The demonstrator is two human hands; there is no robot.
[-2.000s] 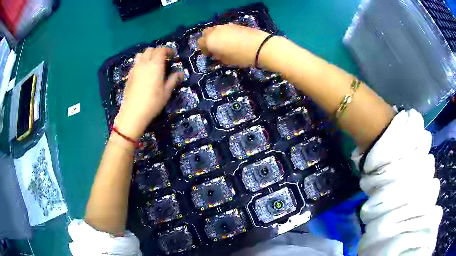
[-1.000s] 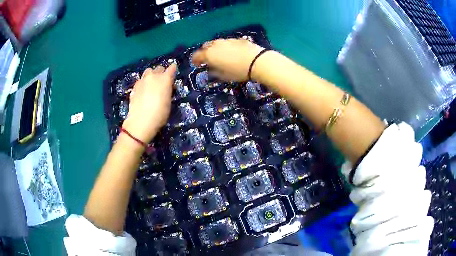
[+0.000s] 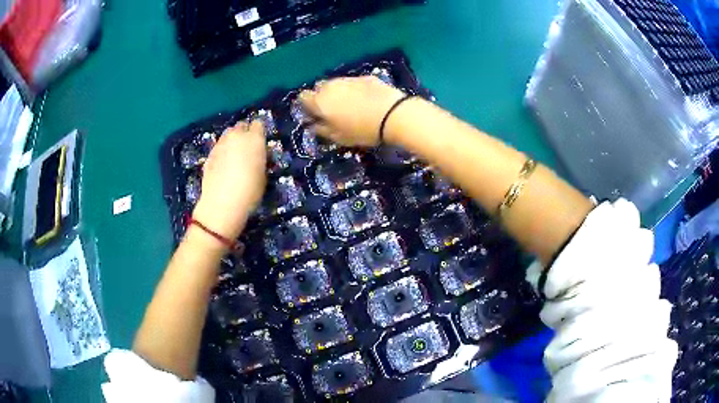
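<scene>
A black blister tray (image 3: 465, 315) lies tilted on the green bench, its pockets holding several grey speckled circuit boards (image 3: 304, 282) with dark round centres. One board near the front edge (image 3: 418, 346) shows a small green ring at its centre. My left hand (image 3: 234, 169) is over the upper left pockets, fingers bent down by a board. My right hand (image 3: 347, 110) is over the upper middle pockets, fingertips bunched and pointing left. The hands are apart. The fingertips are blurred and partly hidden, so whether either holds a board cannot be told.
A black tray stack (image 3: 292, 24) with white labels lies at the back. A shiny clear plastic pile (image 3: 599, 118) is at the right. At the left are a dark, yellow-edged phone-like item (image 3: 51, 195), a bag of small parts (image 3: 67, 303) and a small white label (image 3: 121, 205).
The tray and back stack sit lower in the picture, showing more of the stack. My hands stay over the upper pockets; my right hand has shifted slightly left.
</scene>
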